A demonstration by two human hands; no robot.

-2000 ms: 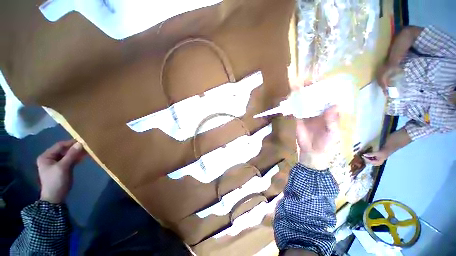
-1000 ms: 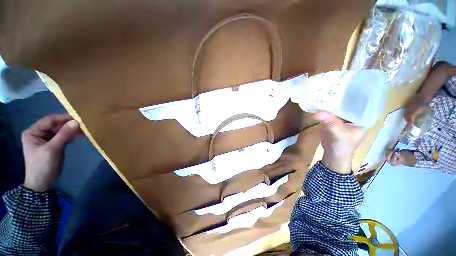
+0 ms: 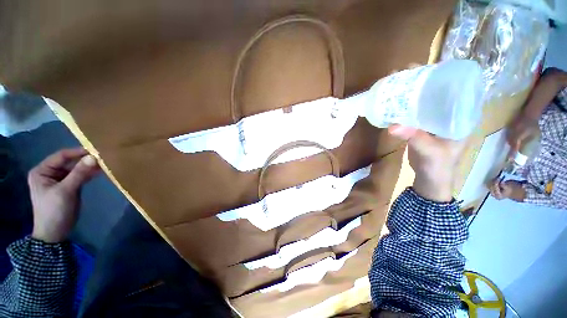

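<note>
My right hand holds a translucent white glue bottle on its side, its nozzle pointing left at the right end of a white piece. Whether the tip touches cannot be told. The white piece lies on a brown bag panel, with a thin brown handle arching above it. Several more panels with white pieces and handles overlap below. My left hand is at the near left table edge, thumb and index finger together there; whether they pinch anything cannot be told.
A clear crinkled plastic bag lies at the upper right. A person in a checked shirt is at the right edge, hands over the table's far side. A yellow handwheel is at the lower right. The pale table edge runs diagonally at left.
The view has shifted along the row since two seconds ago. The bottle has come to the large white piece's right end; in the last second it moved slightly left and up. My left hand stays at the edge.
</note>
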